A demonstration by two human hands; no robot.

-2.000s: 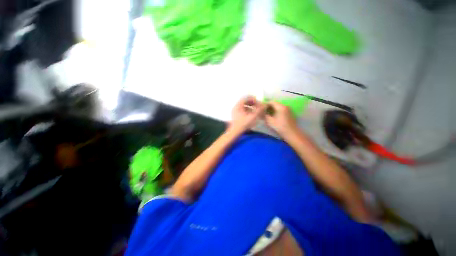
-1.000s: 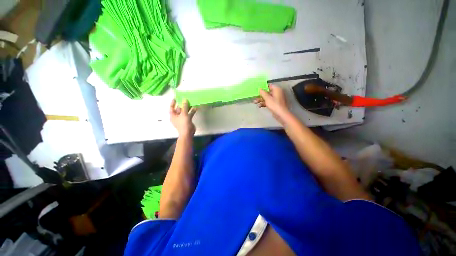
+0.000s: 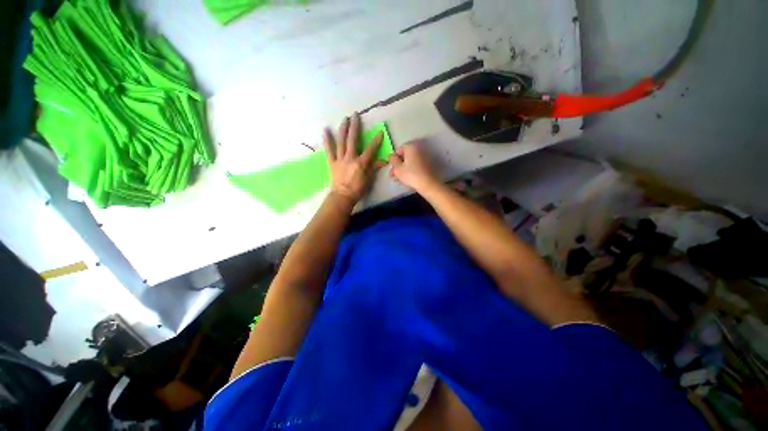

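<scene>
A bright green fabric panel [image 3: 282,183] lies flat on the white pressing table near its front edge. My left hand [image 3: 349,162] is spread on the panel near its right end, palm down, fingers apart. My right hand [image 3: 410,166] is curled at the panel's right end, its fingertips at the corner; whether they pinch the cloth is hard to tell. The iron [image 3: 486,106] rests on the table to the right of my hands, its dark point toward the left, its brown handle untouched.
A large loose heap of green pieces [image 3: 122,109] lies at the table's left. Part of another green stack [image 3: 232,7] shows at the top edge. The iron's orange-red sleeve [image 3: 602,101] runs right into a grey tube. Cloth scraps [image 3: 589,219] pile up beyond the table at the right.
The panel was held stretched between both hands; now it lies on the table. My left hand has moved right along it and pressed flat. The view has shifted, and the iron stays unheld.
</scene>
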